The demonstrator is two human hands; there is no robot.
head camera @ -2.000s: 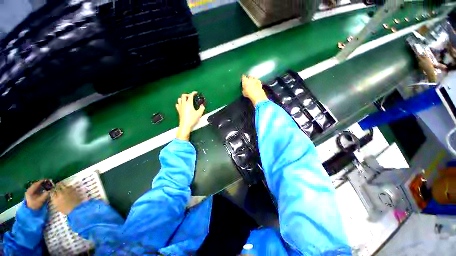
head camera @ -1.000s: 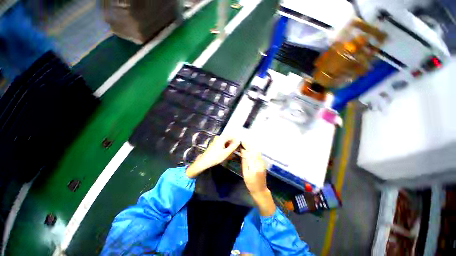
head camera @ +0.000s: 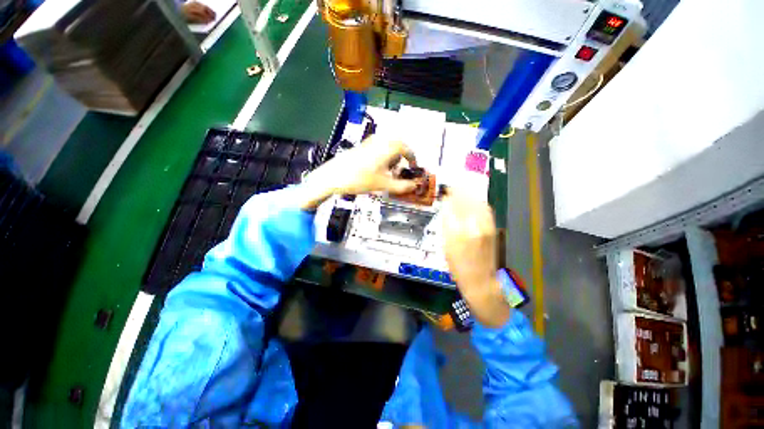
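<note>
My left hand (head camera: 377,167) is over the white machine base (head camera: 360,243), its fingers closed around a small black module (head camera: 411,173) at the orange-brown locating block (head camera: 423,191). My right hand (head camera: 467,222) is just right of the block, blurred; whether its fingertips hold anything I cannot tell. The grey metal nest (head camera: 404,224) lies in front of the block, between the hands and the base's front edge. The gold-brass press head (head camera: 352,50) hangs above and behind the base.
A black blister tray (head camera: 218,188) lies left of the machine. The green conveyor (head camera: 134,226) carries small modules. Blue columns (head camera: 513,96) stand behind the base, a pink pad (head camera: 477,162) on its right. A keypad device (head camera: 462,313) is at the front right.
The view has turned right toward the machine. Both hands have moved from the base's front left edge to the locating block. The black tray now shows farther left.
</note>
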